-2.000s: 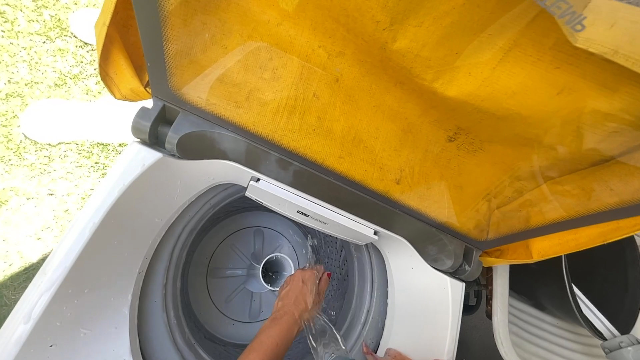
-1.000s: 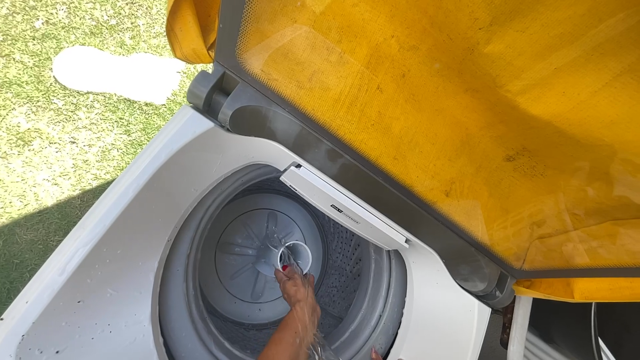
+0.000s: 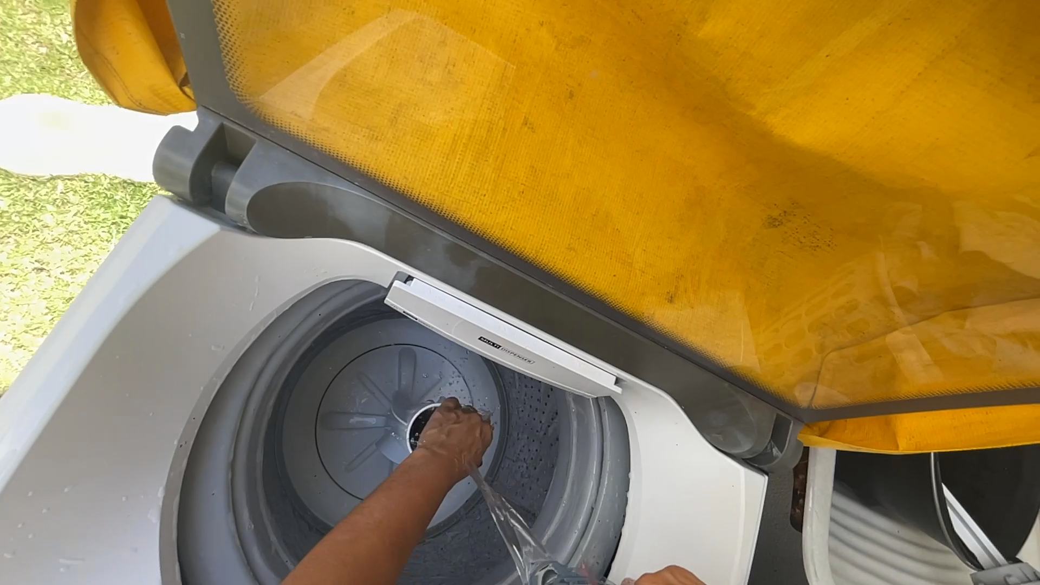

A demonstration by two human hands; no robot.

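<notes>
Inside the grey drum (image 3: 244,455) of a top-loading washing machine, my left hand (image 3: 457,435) is at the round white-rimmed opening of the central hub (image 3: 416,424), over the finned wash plate (image 3: 357,414). Its fingertips are hidden, so whether it grips anything is unclear. A stream of water (image 3: 508,516) runs from a nozzle (image 3: 561,573) at the bottom edge toward that wrist. Beside the nozzle, only part of my right hand (image 3: 666,577) shows, and its grip is cut off by the frame.
A dispenser drawer front (image 3: 504,341) juts over the drum's rim. The raised lid (image 3: 487,260) with its clear window stands behind, backed by a yellow cover (image 3: 650,146). At the right are a white ribbed container (image 3: 861,520) and a black one (image 3: 894,487). Grass (image 3: 49,244) lies at left.
My left hand has stayed around the hub opening, with its fingers now more hidden. Water falls on my left wrist now; two seconds ago it ran beside the hand.
</notes>
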